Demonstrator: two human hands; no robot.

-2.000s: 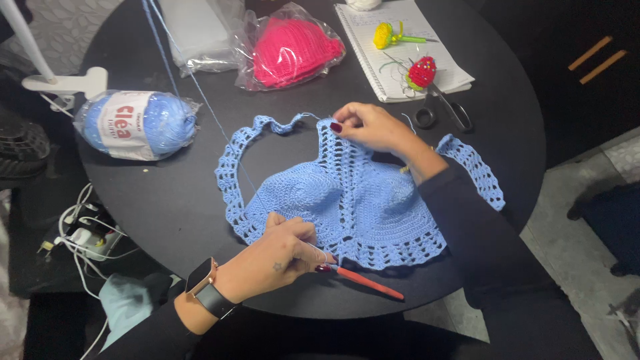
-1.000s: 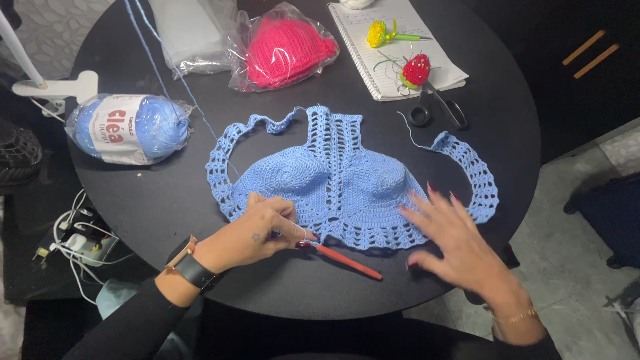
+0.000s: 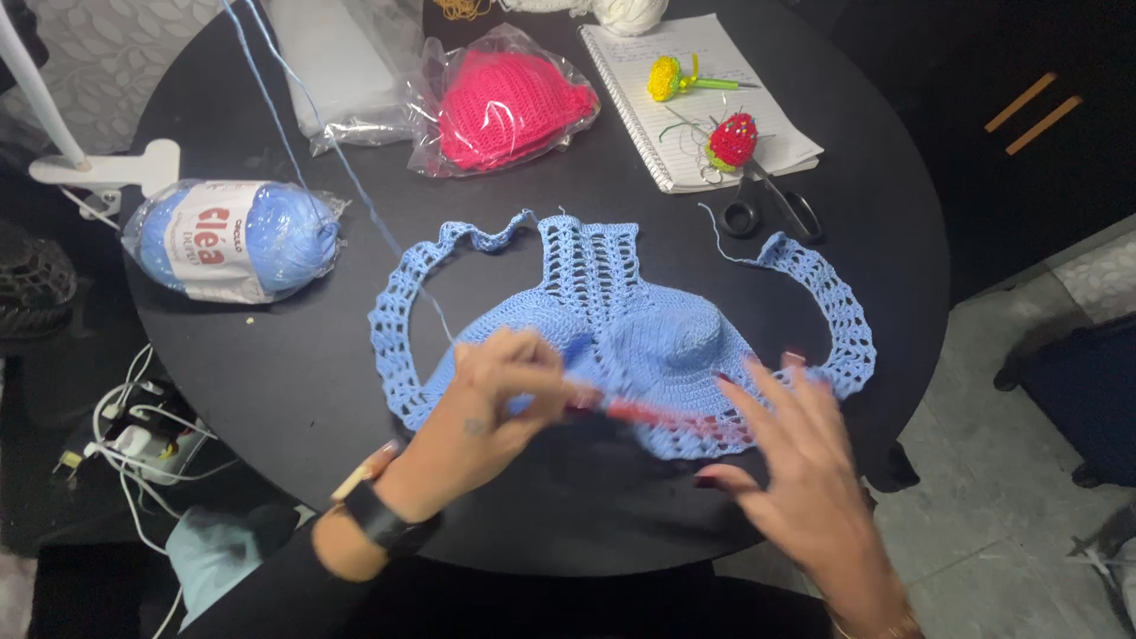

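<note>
A blue crocheted top [image 3: 666, 346] lies on the black round table, its two straps curving out to the sides. My left hand [image 3: 501, 408] pinches the lower middle edge of the top, with a red-handled crochet hook [image 3: 661, 414] that looks blurred and points right from its fingertips. Fingers spread, my right hand [image 3: 790, 453] is over the top's lower right edge; whether it touches the work is unclear. Blue yarn [image 3: 355, 182] runs down to the top from the upper left. The wrapped ball of blue yarn [image 3: 297, 240] rests at the table's left.
Beyond the top are a bagged pink crocheted piece [image 3: 510, 111], clear plastic bags [image 3: 346, 71] and a spiral notebook [image 3: 621, 111]. Black-handled scissors [image 3: 779, 209] lie by a red pincushion [image 3: 733, 140]. A white lamp clamp [image 3: 115, 169] grips the left edge; cables [image 3: 133, 444] hang below.
My right hand has left the top's upper middle, where it was two seconds ago, for the lower right. My left hand has lifted the lower edge and hook slightly.
</note>
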